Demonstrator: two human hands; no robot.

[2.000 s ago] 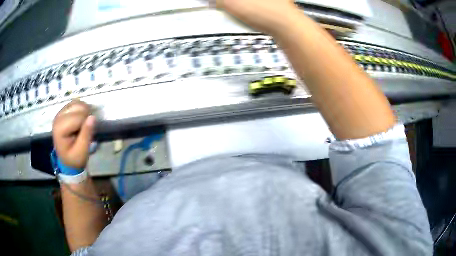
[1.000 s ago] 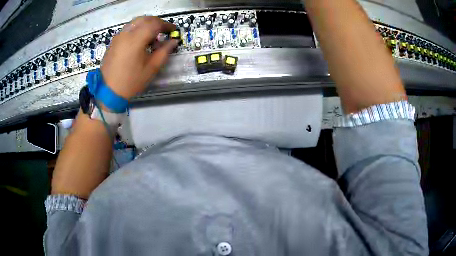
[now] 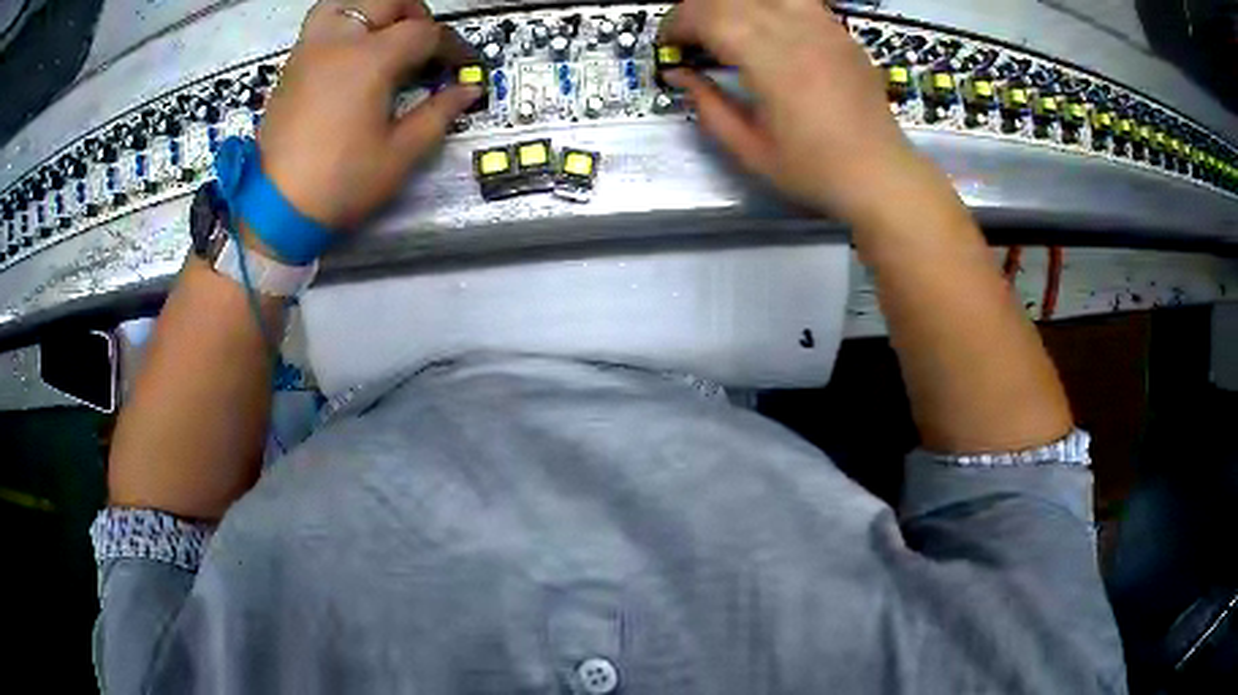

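A white circuit board panel (image 3: pixel 577 84) crowded with dark round cans and blue parts lies across the top of the view. My left hand (image 3: pixel 356 129) grips a yellow-topped transformer (image 3: pixel 471 76) between thumb and fingers at the panel. My right hand (image 3: pixel 781 102) grips another yellow-topped transformer (image 3: pixel 668 56) at the panel, further right. Whether their pins are in the board cannot be seen. Three loose transformers (image 3: pixel 534 156) sit in a short row on the metal rail (image 3: pixel 652 177), between my hands.
Boards with fitted yellow-topped transformers (image 3: pixel 1017 99) run off to the right. Boards without yellow blocks (image 3: pixel 122 177) run to the left. A white sheet (image 3: pixel 584 306) lies at the near edge. A phone (image 3: pixel 79 369) is at the left. A blue strap (image 3: pixel 277 217) is on my left wrist.
My right hand has come down from beyond the boards to the panel with a transformer. The dark gap between panels is no longer visible. The loose transformers appear further left.
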